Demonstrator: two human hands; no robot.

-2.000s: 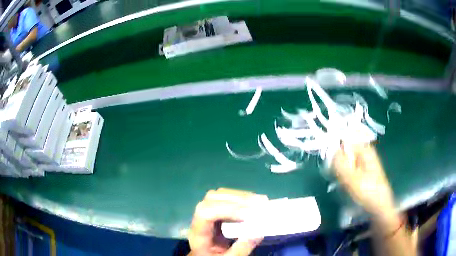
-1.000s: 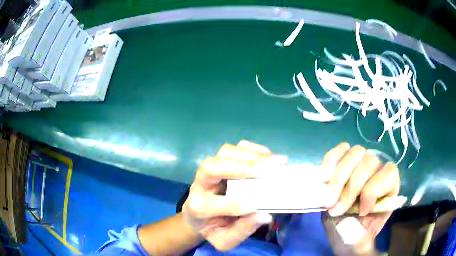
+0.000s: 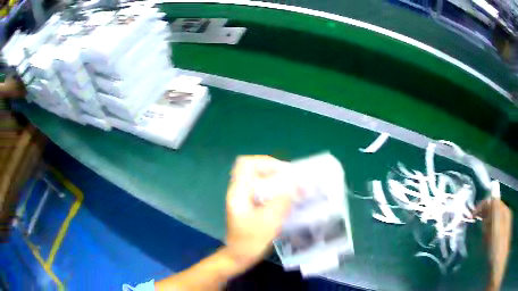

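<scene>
My left hand (image 3: 255, 207) grips a white retail box (image 3: 318, 219) by its left side, above the bench near its front edge. The box shows a printed face with a dark picture and a tab at its lower end; it is blurred. My right hand (image 3: 495, 227) is at the far right, blurred, beside the pile of white liner strips (image 3: 434, 199). A pale strip shows at its fingers, but whether the hand holds it cannot be told.
Stacked white boxes (image 3: 113, 62) stand on the bench at the left, with one lower box (image 3: 176, 111) beside them. A grey rail (image 3: 284, 99) separates the bench from the belt. A flat carton (image 3: 207, 31) lies on the belt. A loose strip (image 3: 375, 142) lies near the rail.
The view has swung left. The box has turned from its white edge to its printed face, now in my left hand only. My right hand has left the box and moved right to the strips.
</scene>
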